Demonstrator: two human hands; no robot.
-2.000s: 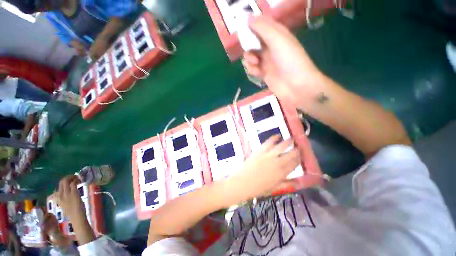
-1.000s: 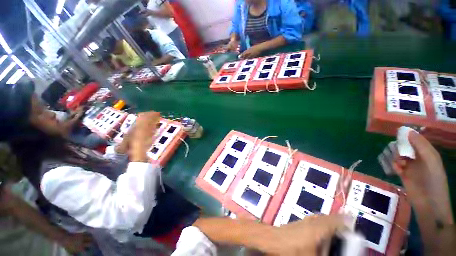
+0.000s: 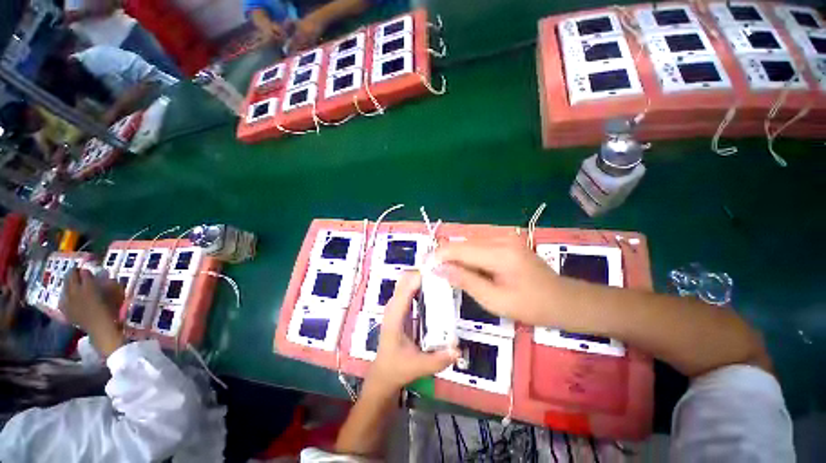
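Observation:
A pink foam tray [image 3: 638, 362] lies in front of me with columns of white digital cameras [image 3: 580, 271], mostly dark screens up. The slot [image 3: 580, 380] at its lower right is empty. My left hand [image 3: 398, 348] holds one white camera [image 3: 438, 316] on edge above the tray's middle, thumb at its lower end. My right hand [image 3: 485, 276] is at the camera's upper end, fingertips closed on something white that looks like the wipe [image 3: 429, 264]. Wipe and camera merge, so their border is unclear. The hands and forearm hide parts of the middle columns.
A bottle with a silver top [image 3: 609, 179] stands beyond the tray. Stacked camera trays [image 3: 566, 131] are far right, another tray [image 3: 263, 128] far left. Clear plastic [image 3: 702, 285] lies right. A co-worker's white sleeve [image 3: 158, 384] and tray [image 3: 204, 307] are at left. White cords cross the tray edges.
The view has swung. My left hand now holds a camera lifted off the tray, and the lower right slot is bare. My right hand has come in from the right side to meet the camera.

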